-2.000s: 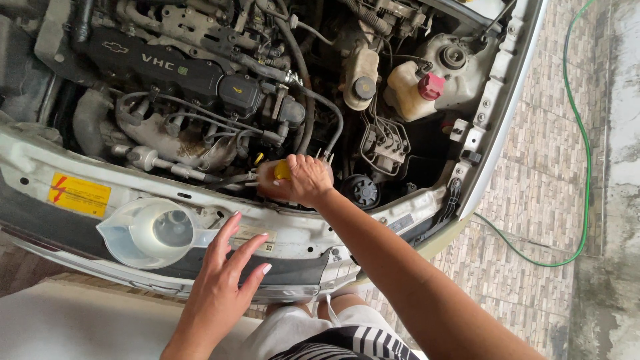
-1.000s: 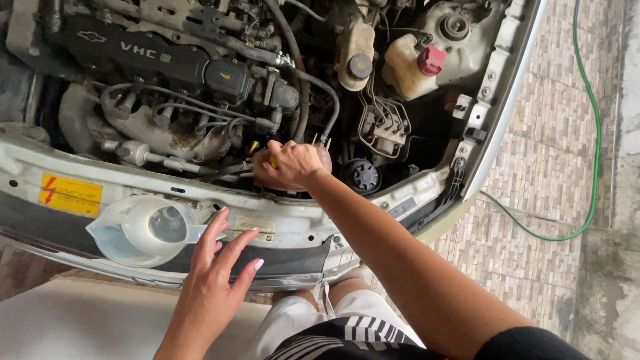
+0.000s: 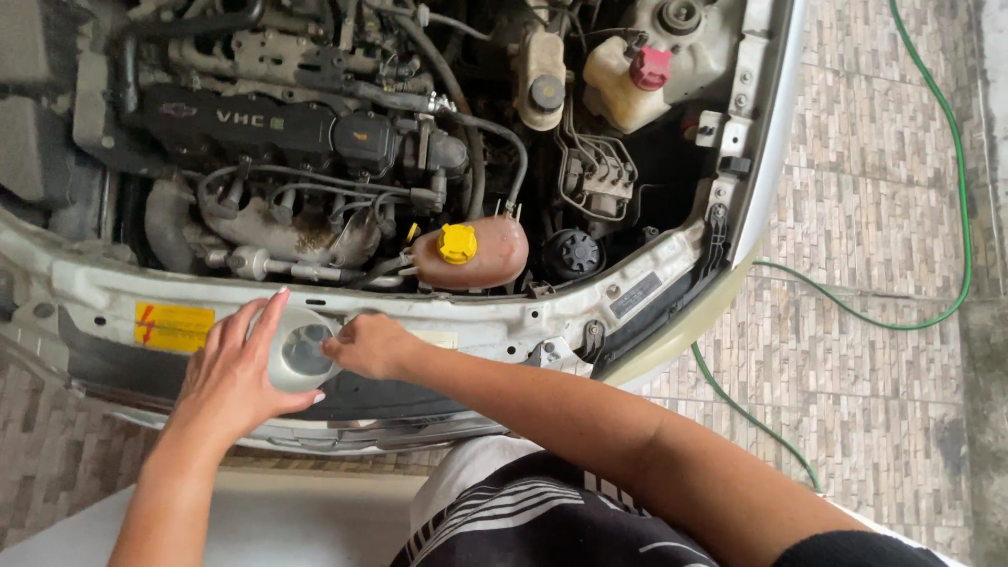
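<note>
A translucent plastic jug (image 3: 302,354) is at the front edge of the engine bay, between my two hands. My left hand (image 3: 240,362) spreads around the jug's left side, thumb below and fingers above. At the jug's right side my right hand (image 3: 368,345) is closed on its handle, which the fingers mostly hide. Above and to the right sits the pinkish coolant expansion tank (image 3: 496,252), its yellow cap (image 3: 457,243) in place on top; whether the cap is tight cannot be told.
The engine cover (image 3: 236,130) lies at upper left. A brake fluid reservoir (image 3: 543,79), a white reservoir with a red cap (image 3: 622,87) and a black round cap (image 3: 575,253) are to the right. A yellow warning label (image 3: 175,327) is on the front panel. A green hose (image 3: 957,173) runs over the tiled floor.
My right hand has left the yellow cap and taken the jug's handle. My left hand, earlier beside the jug's handle, is now around its left side.
</note>
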